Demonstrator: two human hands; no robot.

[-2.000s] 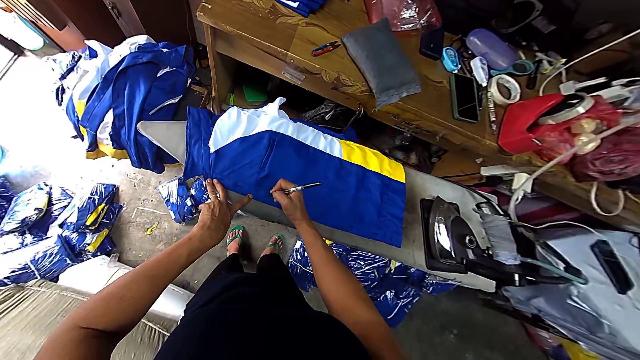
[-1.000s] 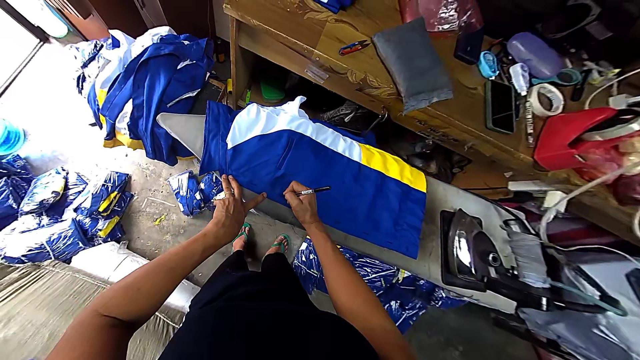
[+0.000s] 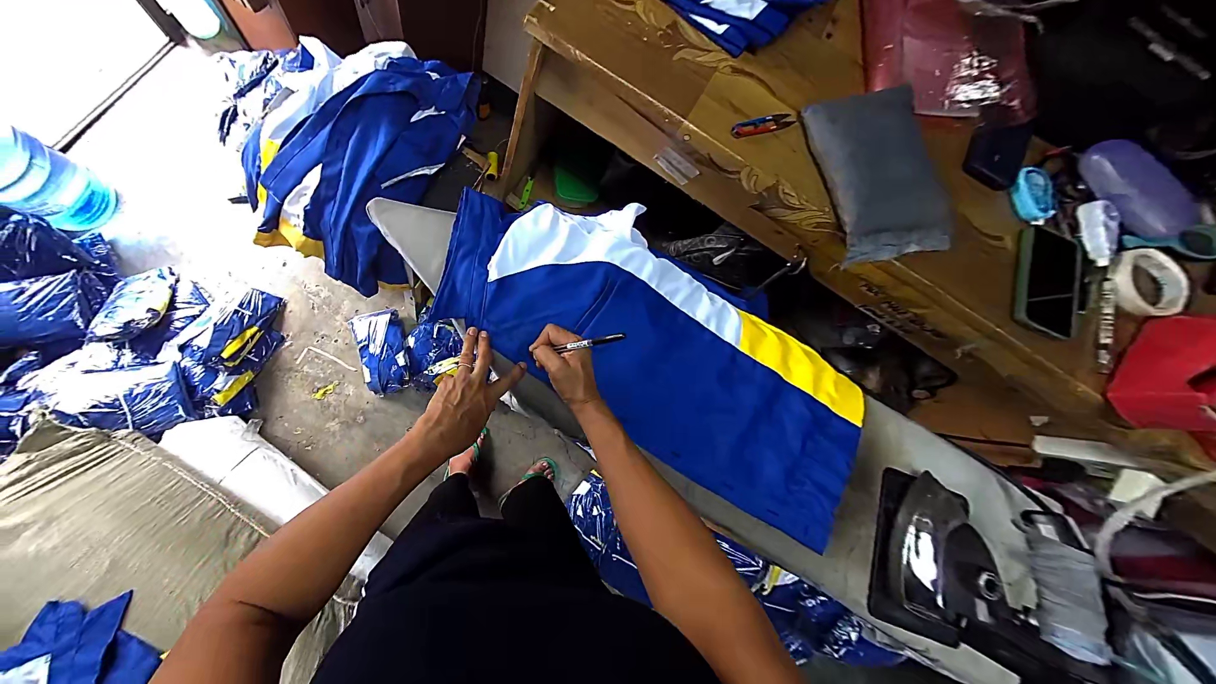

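A blue garment [image 3: 665, 380] with white and yellow panels lies flat along an ironing board [image 3: 418, 233]. My right hand [image 3: 565, 369] holds a slim marker pen [image 3: 589, 343] over the garment's near edge, its shaft pointing right; the writing tip is hidden by my fingers. Just left of it, my left hand [image 3: 467, 385] rests with spread fingers at the garment's near left edge, a ring on one finger, holding nothing. A clothes iron [image 3: 936, 560] stands on the wide right end of the board.
Beyond the board is a wooden table [image 3: 627, 85] with a grey pouch [image 3: 879, 176], thread snips [image 3: 763, 125], a phone [image 3: 1048, 280] and a tape roll [image 3: 1149, 282]. A garment heap [image 3: 351, 161] and plastic-wrapped packs [image 3: 142, 351] lie on the floor at left. Beneath the board are more packs [image 3: 608, 532].
My right hand, with the pen, has shifted slightly left along the garment's near edge, closer to my left hand. The garment has stayed in place on the board.
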